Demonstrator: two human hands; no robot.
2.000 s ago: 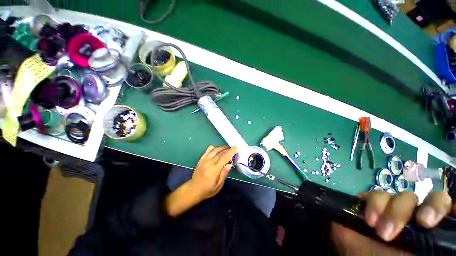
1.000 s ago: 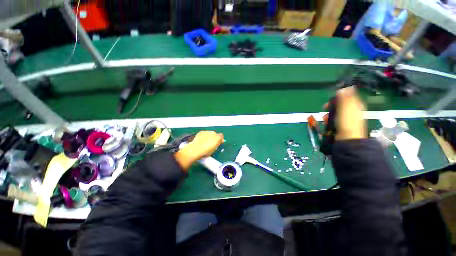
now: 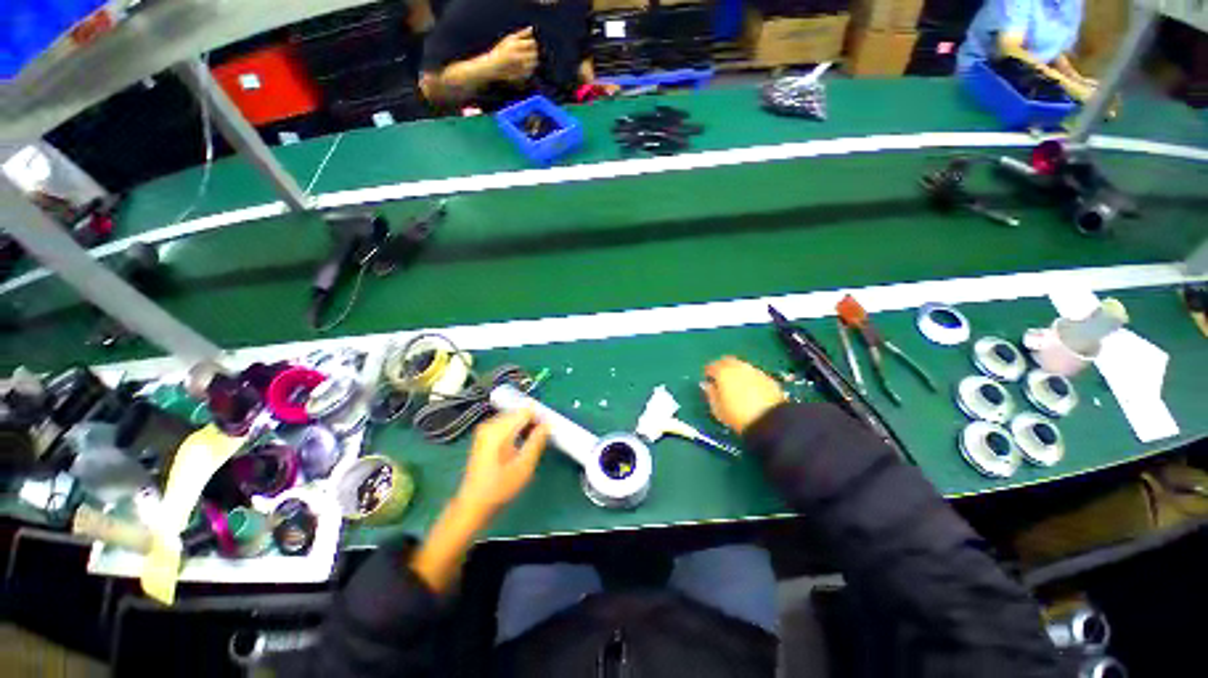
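Observation:
The white-silver hair dryer body (image 3: pixel 563 431) lies on the green bench, its round barrel opening facing up, with a grey cord bundle (image 3: pixel 457 411) at its handle end. My left hand (image 3: pixel 501 457) is beside the handle, fingers curled; whether it holds anything is unclear. My right hand (image 3: pixel 742 392) is low over the bench, right of the ragged white brush head (image 3: pixel 658 413), and partly hides the small screws; its fingertips are unclear. The black electric screwdriver (image 3: pixel 828 371) lies on the bench right of my right hand, beside the orange-handled pliers (image 3: pixel 855 318).
Several ring caps (image 3: pixel 987 397) lie at right. A white tray (image 3: pixel 298 567) of magenta and clear rings is at left, with a tub (image 3: pixel 376 487) beside it. Corded dryers (image 3: pixel 351 258) lie on the belt. Two people are across it, near blue bins (image 3: pixel 541 130).
The screwdriver has been let go and lies on the bench. My right hand has moved left toward the screws. My left hand has moved down from the cord end to beside the handle.

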